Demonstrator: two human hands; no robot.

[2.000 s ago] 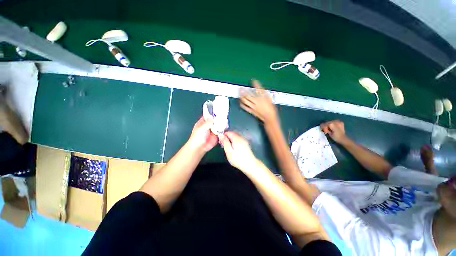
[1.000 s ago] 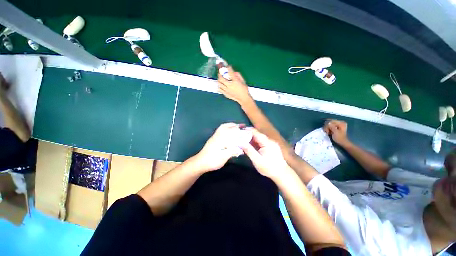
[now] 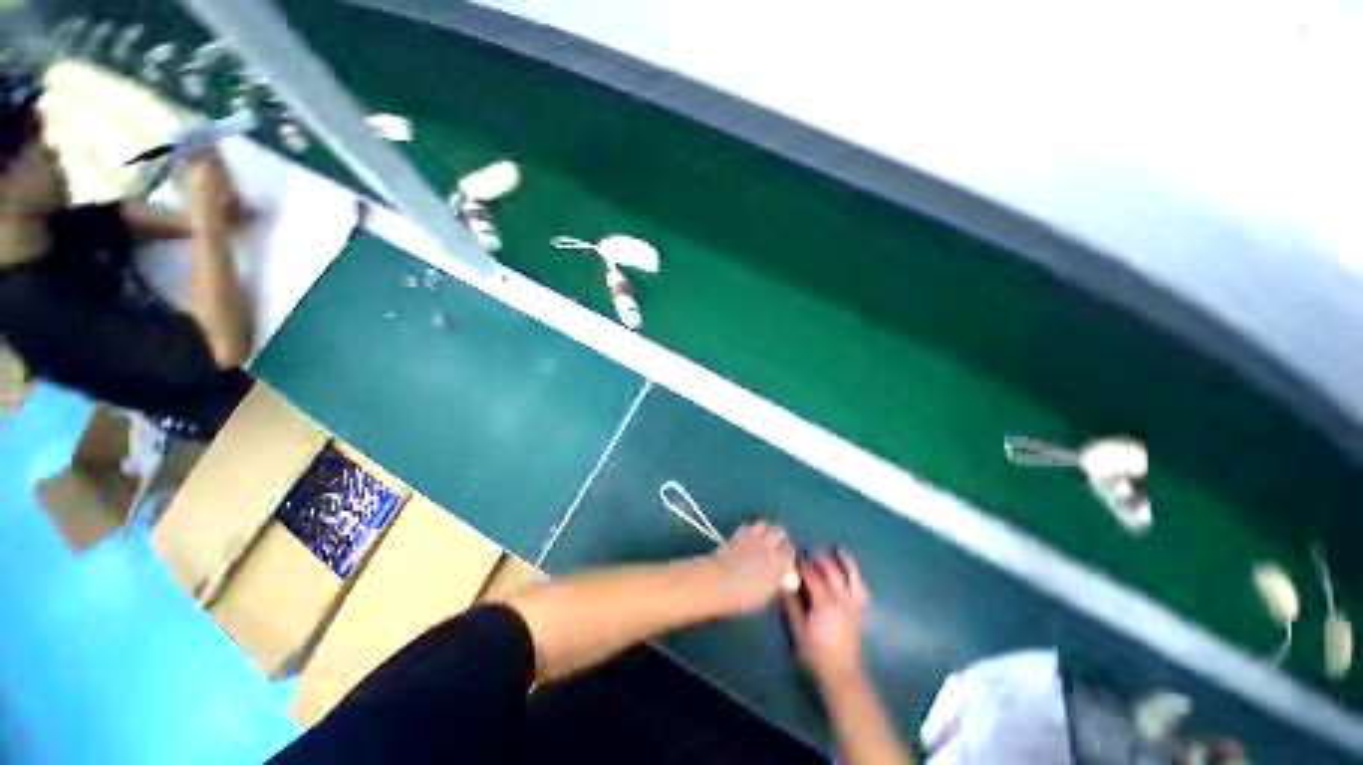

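Observation:
My left hand (image 3: 756,568) is closed low over the dark green bench, around a corded charm that is mostly hidden. Its thin white cord loop (image 3: 688,513) sticks out to the upper left. My right hand (image 3: 827,605) is close beside it on the right, its bent fingers at the same piece. A small pale part (image 3: 791,580) shows between the hands. Blur hides the finer grip.
Corded charms (image 3: 622,278) lie spaced along the green belt (image 3: 837,359) behind the pale rail (image 3: 748,407). A slanted post (image 3: 337,127) crosses at upper left. A person (image 3: 112,299) sits left. A white sheet (image 3: 1005,714) is at lower right. Open cartons (image 3: 396,613) stand below.
The view has swung left and tilted. My hands have lowered to the bench, and the cord loop now shows. The neighbour's hand that reached to the belt is out of view.

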